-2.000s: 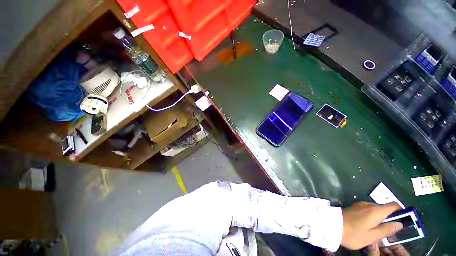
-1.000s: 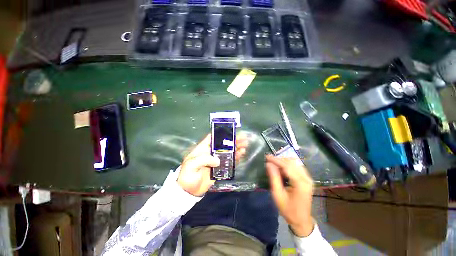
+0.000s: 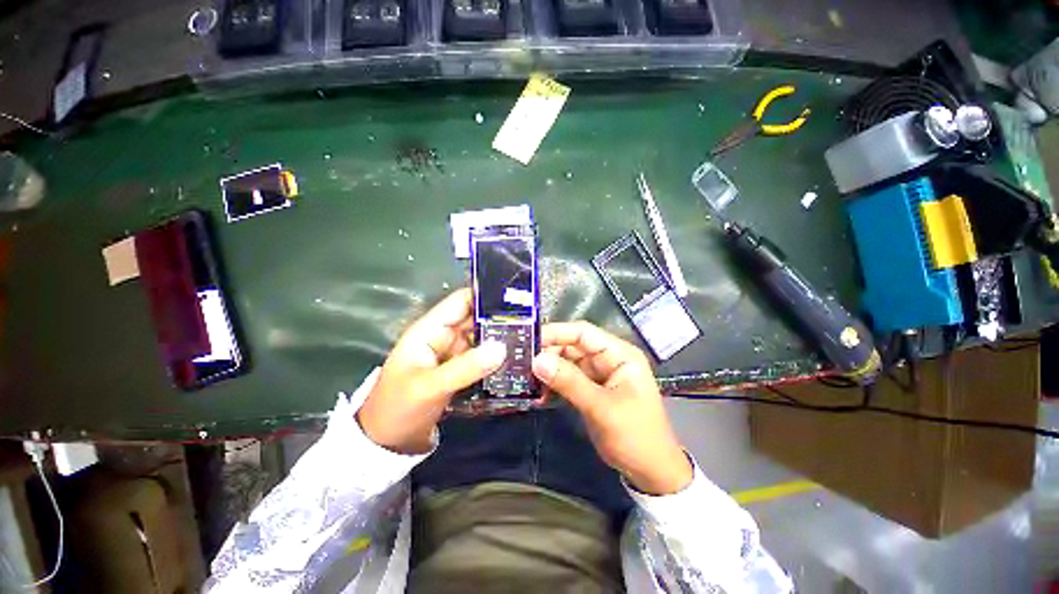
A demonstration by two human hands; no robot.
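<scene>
The opened keypad phone (image 3: 506,279) is upright at the bench's front edge, its dark screen and bare key area facing up. My left hand (image 3: 420,374) holds its lower left side, thumb on the key area. My right hand (image 3: 610,400) touches its lower right side with thumb and fingers. A white card (image 3: 463,232) lies partly hidden behind the phone's top. The front housing (image 3: 648,295), with an empty window, lies to the right, beside silver tweezers (image 3: 662,238). The electric screwdriver (image 3: 801,302) lies further right.
A smartphone (image 3: 192,298) and a spare LCD module (image 3: 257,193) lie left. A paper label (image 3: 531,120) is beyond the phone. Yellow-handled cutters (image 3: 764,121), a clear lens (image 3: 714,186) and the blue solder stand (image 3: 903,258) are right. A blister tray (image 3: 465,56) holds phones at the back.
The view has swung from the left side of the bench to its middle. My right hand has left the front housing and moved left onto the phone held by my left hand.
</scene>
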